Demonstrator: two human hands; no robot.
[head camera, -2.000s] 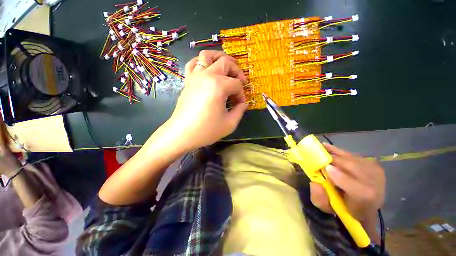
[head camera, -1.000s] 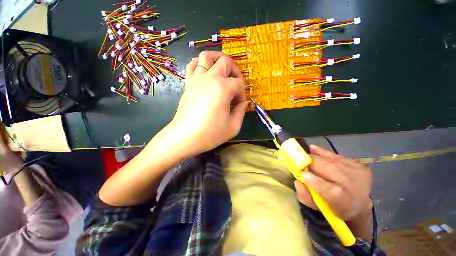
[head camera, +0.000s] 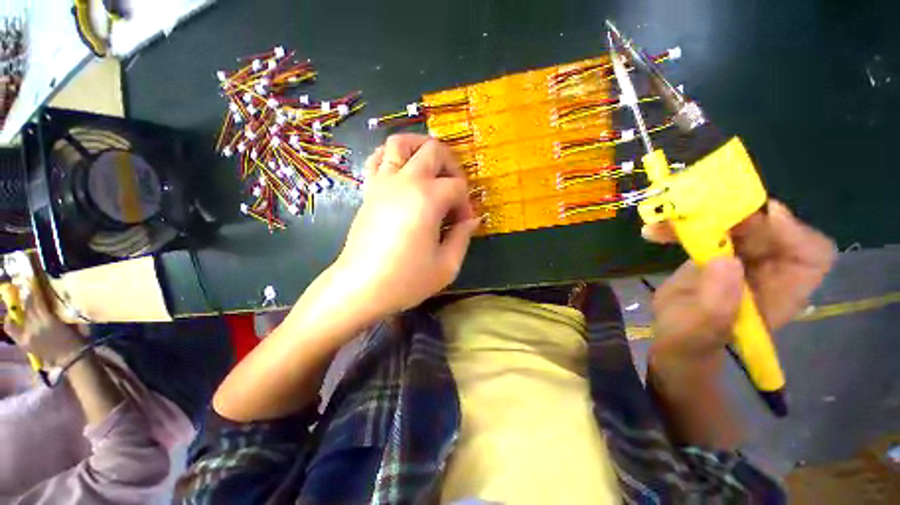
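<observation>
An orange circuit board panel (head camera: 513, 148) lies on the dark green bench top, with wired leads and white plugs along its right edge and one lead showing at its upper left. My left hand (head camera: 410, 217) rests over the panel's lower left edge, fingers bent and close together; what is between the fingertips is hidden. My right hand (head camera: 745, 271), slightly blurred, is shut on the yellow handle of the soldering iron (head camera: 706, 187). The iron is raised over the panel's right side, its tip pointing away from me, beyond the panel's upper right corner.
A loose pile of connector leads (head camera: 286, 133) lies left of the panel. A black square fan (head camera: 109, 187) stands at the bench's left end. At the lower left, a neighbouring person's hand (head camera: 44, 321) holds a yellow tool. One small white piece (head camera: 269, 293) lies near the front edge.
The iron has swung up and right, away from the panel's lower left area near my left hand. My left hand stays at the panel's left edge. The whole view has shifted slightly.
</observation>
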